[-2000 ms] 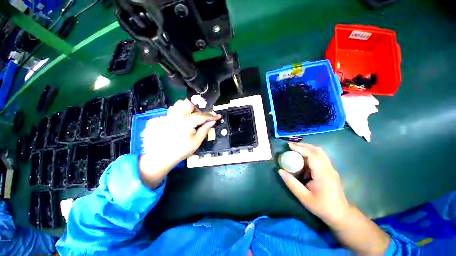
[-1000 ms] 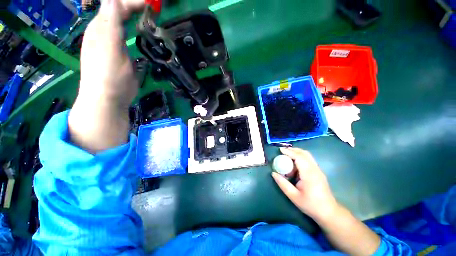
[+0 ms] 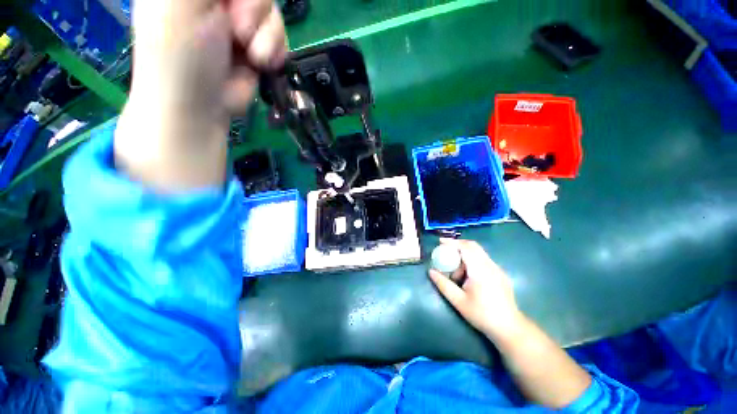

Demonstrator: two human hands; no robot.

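Observation:
A black housing (image 3: 382,216) lies open side up in the white nest block (image 3: 364,258) under the black toggle press (image 3: 327,81). The tip of the press is over the left part of the housing. My left hand (image 3: 242,40) is raised at the top left, closed around the press handle, which it hides; the hand is blurred and partly cut off by the top edge. My right hand (image 3: 478,285) rests on the bench right of the block, with fingers and thumb around the whitish glue bottle (image 3: 445,259), seen from above.
The left blue bin (image 3: 273,234) holds small white pieces. The right blue bin (image 3: 458,187) holds thin black loops. The red bin (image 3: 536,129) holds a few dark parts, with a white tissue (image 3: 531,202) below it. A black shell (image 3: 566,44) lies at the back right.
My left hand first left the housing and rose to the press handle; it has since moved right and down with it. My right hand stays around the bottle. The camera view has shifted.

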